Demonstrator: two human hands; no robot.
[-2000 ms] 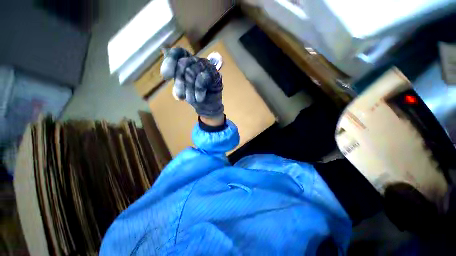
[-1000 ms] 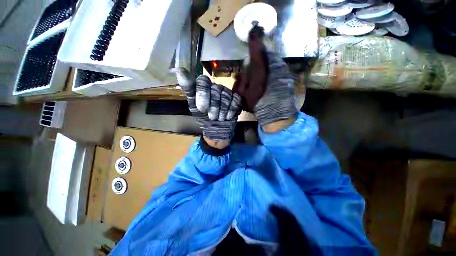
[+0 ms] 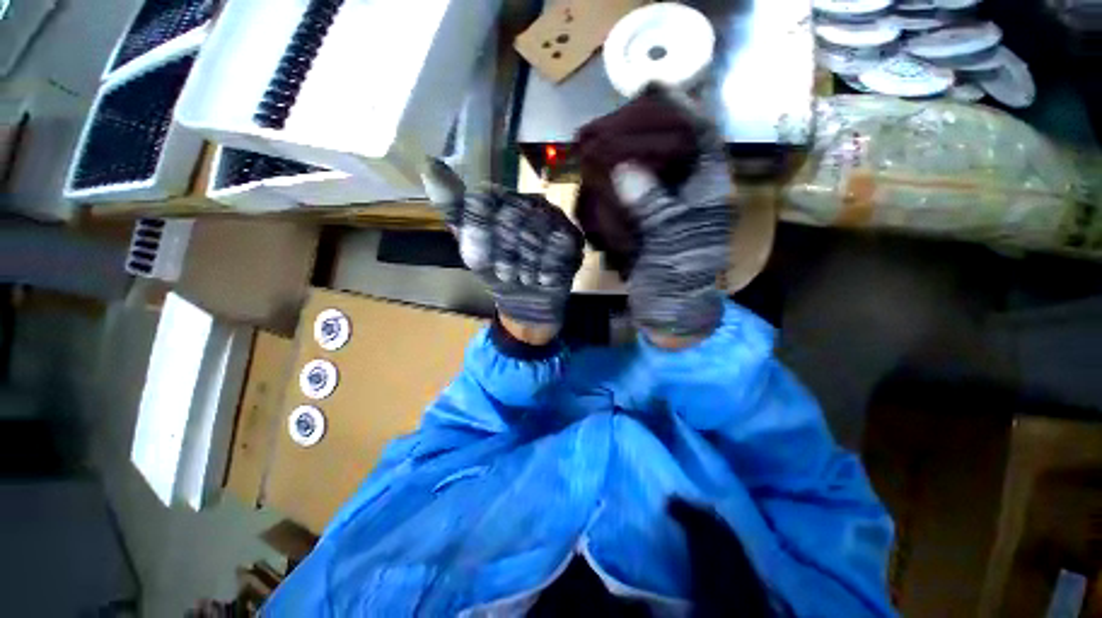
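My right hand, in a grey mottled glove, holds a crumpled dark brown-red rag over the front edge of the silver machine base. A white disc housing with a small dark centre lies on the machine just beyond the rag. My left hand, gloved the same way, is left of the rag with its thumb apart and nothing seen in it. Its palm side is partly hidden. Three assembled disc units lie in a row on the brown cardboard box at the lower left.
White trays with rows of black parts stand at the left of the bench. Loose white discs are heaped at the right behind a plastic-wrapped roll. A cardboard scrap lies on the machine. A cardboard flap sticks out below it.
The view has swung from the box to the bench. Since a second ago, my right hand has drawn slightly back from the disc, and the rag is spread wider. The left hand no longer holds a disc unit.
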